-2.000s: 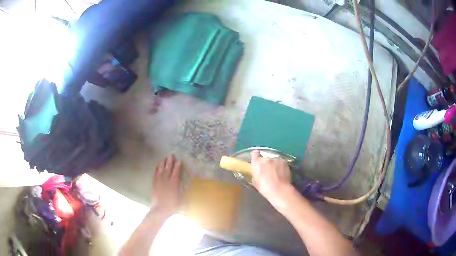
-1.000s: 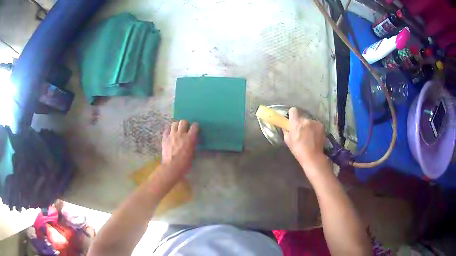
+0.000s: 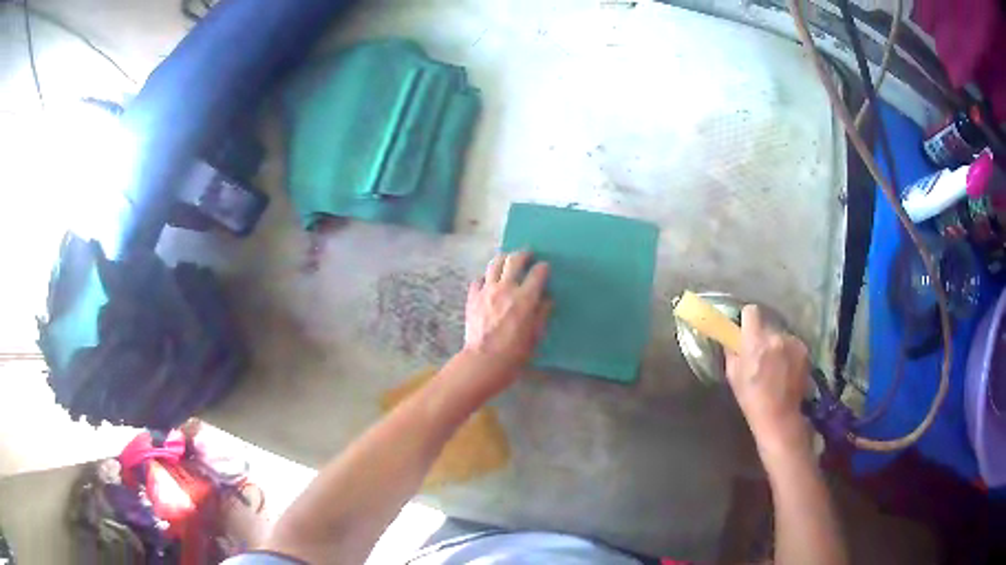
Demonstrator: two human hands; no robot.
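Observation:
A flat green pocket piece [image 3: 596, 289] lies on the table in front of me. My left hand [image 3: 510, 315] rests on its left side, palm down, fingers on the cloth; nothing shows gripped in it. My right hand [image 3: 767, 364] is closed around the pale yellow handle of the steam iron [image 3: 703, 344], which stands on the table to the right of the piece, apart from it. The tan-orange template [image 3: 469, 447] lies below my left forearm, which covers part of it.
A layered green pile [image 3: 381, 132] lies at the back left, a dark pile [image 3: 143, 337] at the left edge by a navy roll [image 3: 210, 99] and a dark box [image 3: 224, 196]. A hose [image 3: 938, 364] arches right. A spray bottle [image 3: 935, 194] and purple basin [image 3: 987, 386] are far right.
The iron has come off the green piece and moved right. My left hand has moved from beside the template onto the piece. The template is now partly under my forearm.

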